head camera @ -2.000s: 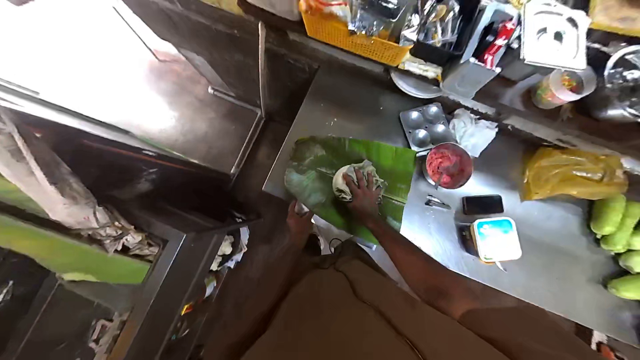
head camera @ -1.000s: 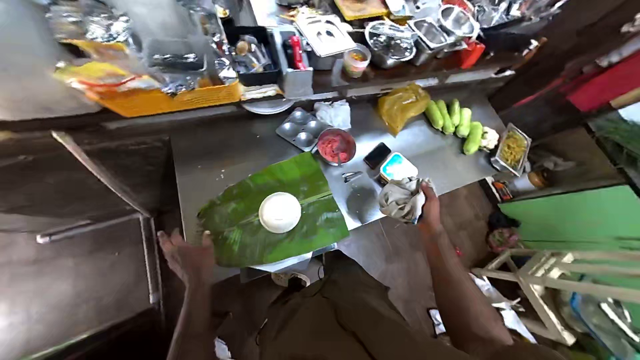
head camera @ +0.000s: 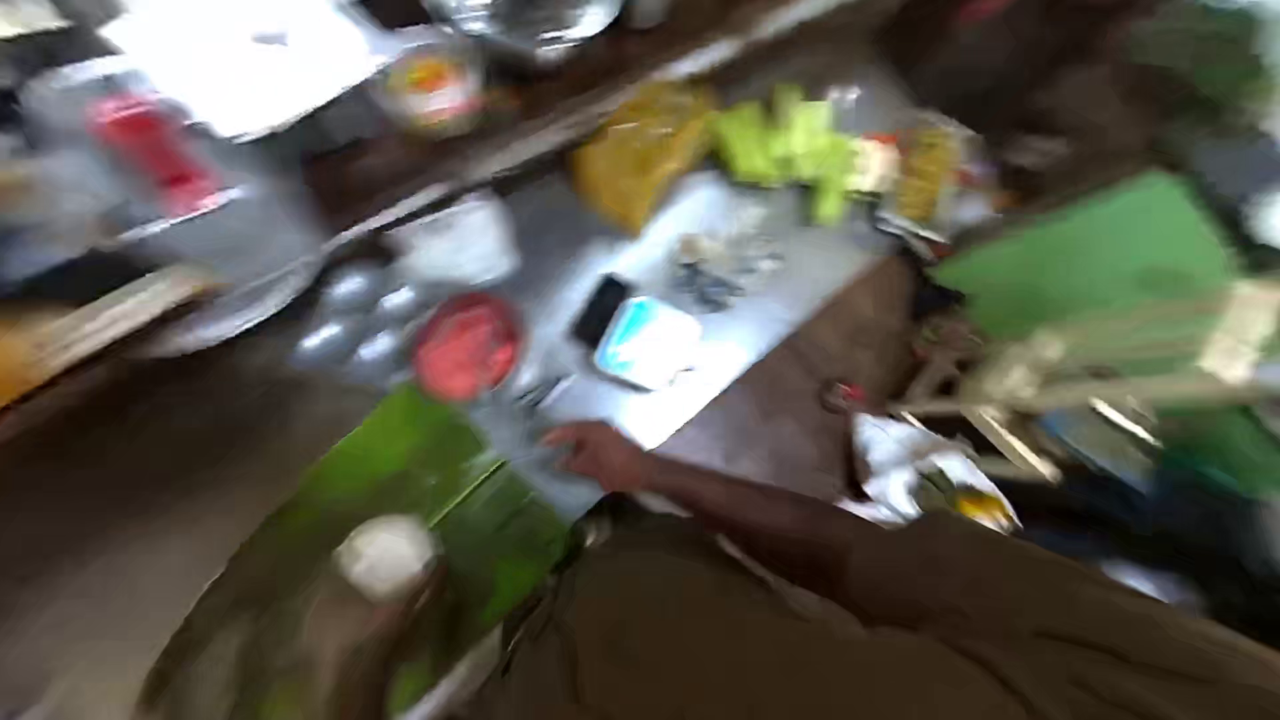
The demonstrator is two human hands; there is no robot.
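Observation:
The view is strongly blurred. A green banana leaf (head camera: 400,480) lies on the metal counter (head camera: 560,225), with a round white piece (head camera: 387,556) on it. My left hand (head camera: 350,620) is a blur right at the lower side of the white piece; its grip cannot be made out. My right hand (head camera: 598,455) is over the counter just right of the leaf, with nothing seen in it. Above it are small metal tongs or a similar tool (head camera: 543,390) and a bowl of red food (head camera: 468,346).
A phone (head camera: 601,311), a white-and-blue tub (head camera: 648,343) and a crumpled cloth (head camera: 710,275) sit on the counter. Behind are a mould tray (head camera: 355,320), a yellow plastic bag (head camera: 640,150) and green vegetables (head camera: 785,140). A wooden frame (head camera: 1060,390) stands at right.
The cloth that was in my right hand now lies on the counter beyond the tub, and that hand has come back toward the leaf. My left hand has moved to the white piece. The view has turned.

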